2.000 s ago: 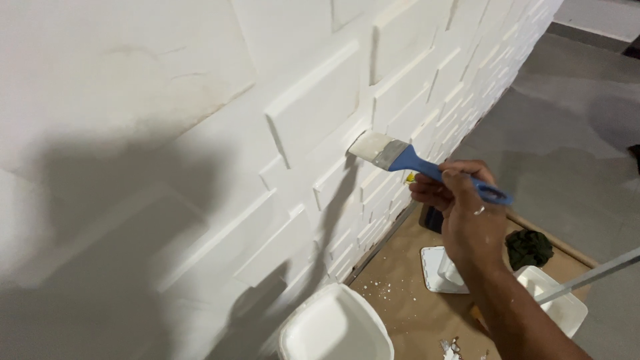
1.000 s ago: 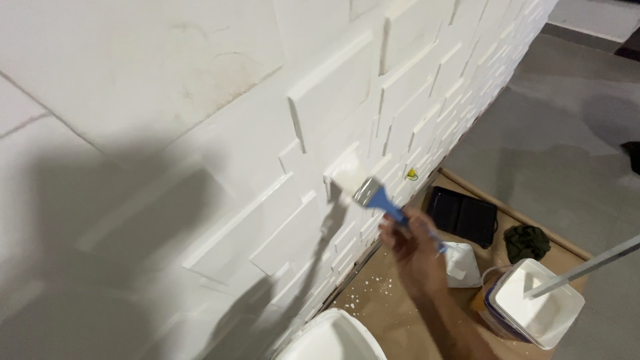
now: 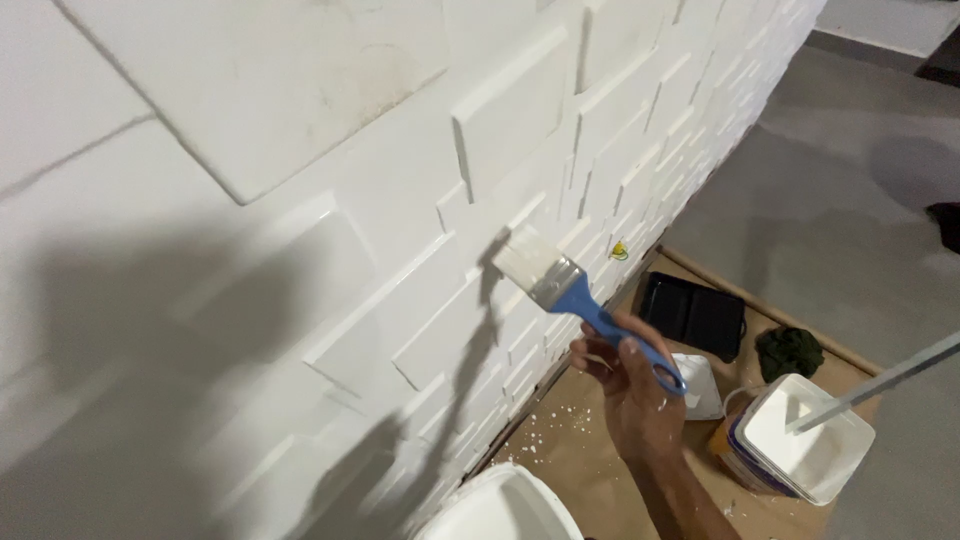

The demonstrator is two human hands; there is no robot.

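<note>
My right hand (image 3: 637,390) grips the blue handle of a flat paintbrush (image 3: 577,296), fingers wrapped near its lower half. The pale bristles, coated white, meet or nearly meet the face of a white wall of raised rectangular blocks (image 3: 510,127); whether they touch is hard to tell. A metal ferrule joins bristles and handle. My left hand is out of view. At the bottom edge, a white bucket (image 3: 506,506) is partly visible close to the wall.
Brown paper (image 3: 570,435) with white spatters covers the floor by the wall. On it lie a black paint tray (image 3: 694,315), a dark cloth (image 3: 789,352), a white lid (image 3: 697,386) and a paint tub (image 3: 806,439) crossed by a long pole (image 3: 885,382). Wires (image 3: 619,250) poke from the wall.
My right hand and the brush have shifted along the wall's raised blocks, with the brush held throughout. The black tray, partly hidden by the hand two seconds ago, now shows.
</note>
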